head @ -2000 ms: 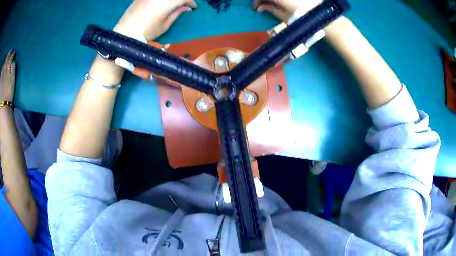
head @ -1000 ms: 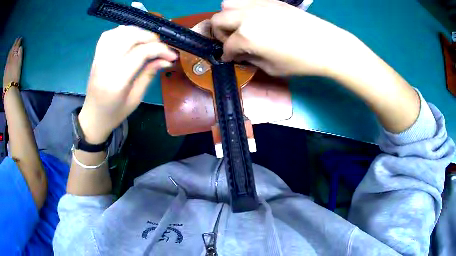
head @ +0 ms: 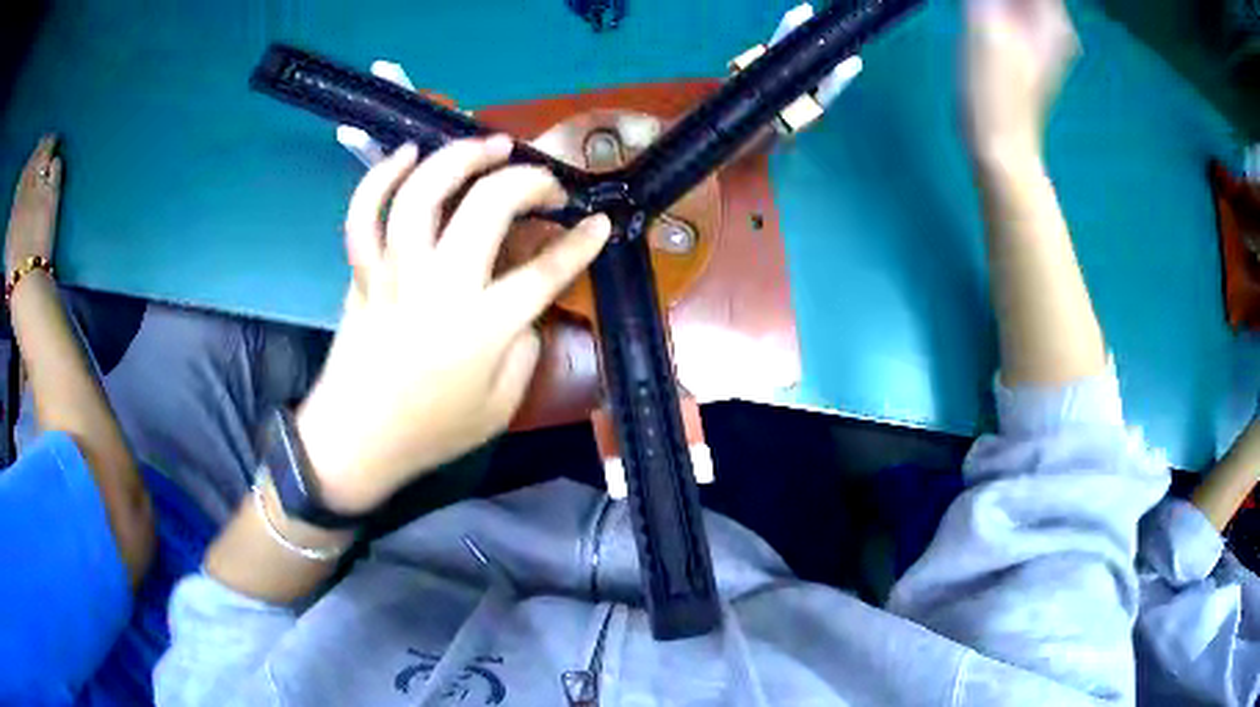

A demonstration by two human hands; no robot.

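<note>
A black three-armed frame (head: 658, 442) lies on an orange-brown fixture (head: 739, 318), one arm pointing toward me and two pointing away. White-tipped supports stand beside the arms. My left hand (head: 435, 297) reaches over the left arm, with its thumb and fingertips at the centre hub. Whether a small piece is between those fingertips cannot be seen. My right hand (head: 1020, 62) is raised at the top right, away from the frame, and blurred. What it holds, if anything, cannot be told.
A small dark pile (head: 597, 11) lies at the top edge of the green bench (head: 884, 249). A neighbour's hand (head: 39, 187) rests on the bench at the far left. An orange-brown plate edge (head: 1237, 249) shows at the far right. Part of another person's arm is at the lower right.
My right hand has left the hub and moved to the upper right. My left hand has moved right onto the hub. The view has shifted slightly.
</note>
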